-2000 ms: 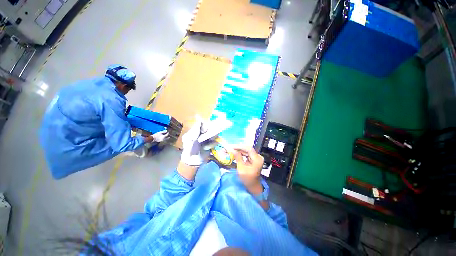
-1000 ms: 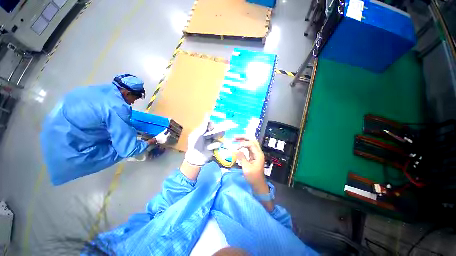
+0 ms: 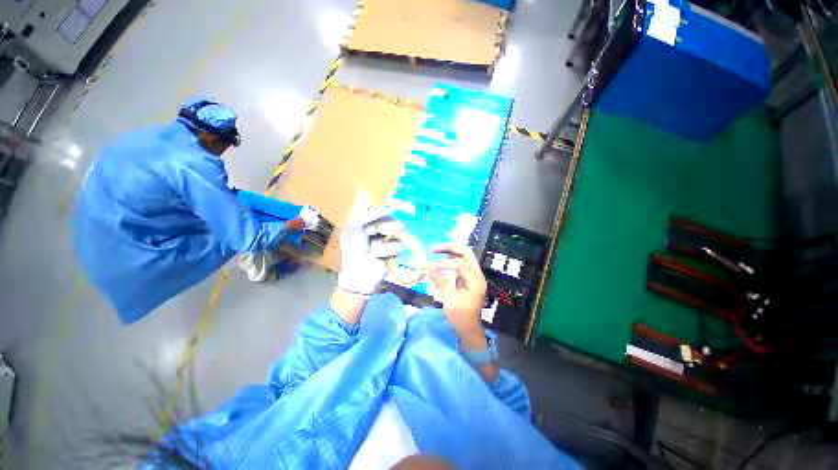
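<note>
My left hand (image 3: pixel 365 255), in a white glove, holds a white paper slip (image 3: pixel 362 204) that points up and away over the brown board. A yellow tape roll (image 3: pixel 404 268) is between my hands, its ring partly hidden by the left fingers. My bare right hand (image 3: pixel 458 283) is beside the roll, thumb and forefinger close together; whether a tape piece is between them is too blurred to tell. A row of blue battery packs (image 3: pixel 450 174) lies just beyond my hands on the brown board (image 3: pixel 354 156).
At left a person (image 3: pixel 175 207) in blue bends over a blue pack (image 3: pixel 266 205) at the board's edge. A black case (image 3: pixel 515 266) with white labels stands right of the packs. The green bench (image 3: pixel 597 275) at right holds dark strips (image 3: pixel 689 280) and a large blue block (image 3: pixel 685 78).
The white slip has swung from pointing right over the packs to pointing up over the board. The left fingers have curled more. The other person's pack has moved lower, onto the board's edge.
</note>
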